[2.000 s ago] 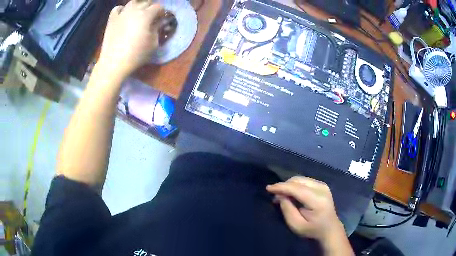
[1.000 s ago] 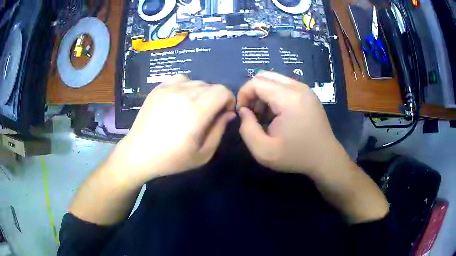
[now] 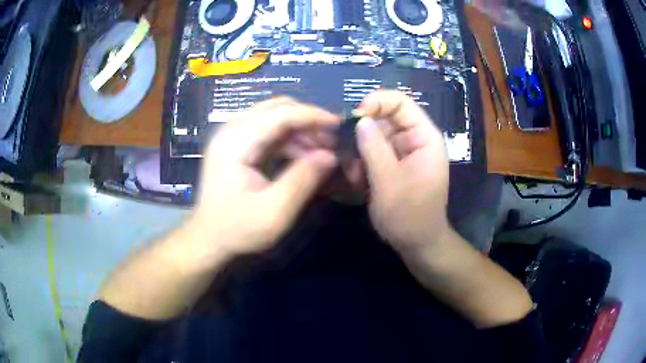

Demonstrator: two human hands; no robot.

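My left hand point(image 3: 258, 174) and my right hand point(image 3: 407, 159) are close together in front of the battery point(image 3: 319, 88) of the opened laptop. A small dark piece point(image 3: 347, 138) is between their fingertips. My right thumb and fingers pinch it; the left fingers are beside it and blurred, so their hold is unclear. The laptop's chassis point(image 3: 168, 152) lies at the bench's front edge. Two fans show at its back, left point(image 3: 225, 10) and right point(image 3: 414, 10). The orange ribbon cable point(image 3: 227, 66) lies above the battery. The hands hide part of the battery.
A white tape roll point(image 3: 88, 78) with a pale yellowish strip point(image 3: 122, 55) across it lies at left. At right are tweezers point(image 3: 496, 88), blue-handled scissors point(image 3: 525, 85) on a dark slab point(image 3: 536, 117), and black cables point(image 3: 567, 106). A dark bag-like object point(image 3: 574, 283) is at lower right.
Both hands came together over the front of the laptop, and a small dark piece now shows between them. A pale yellowish strip now lies across the tape roll. The view has turned.
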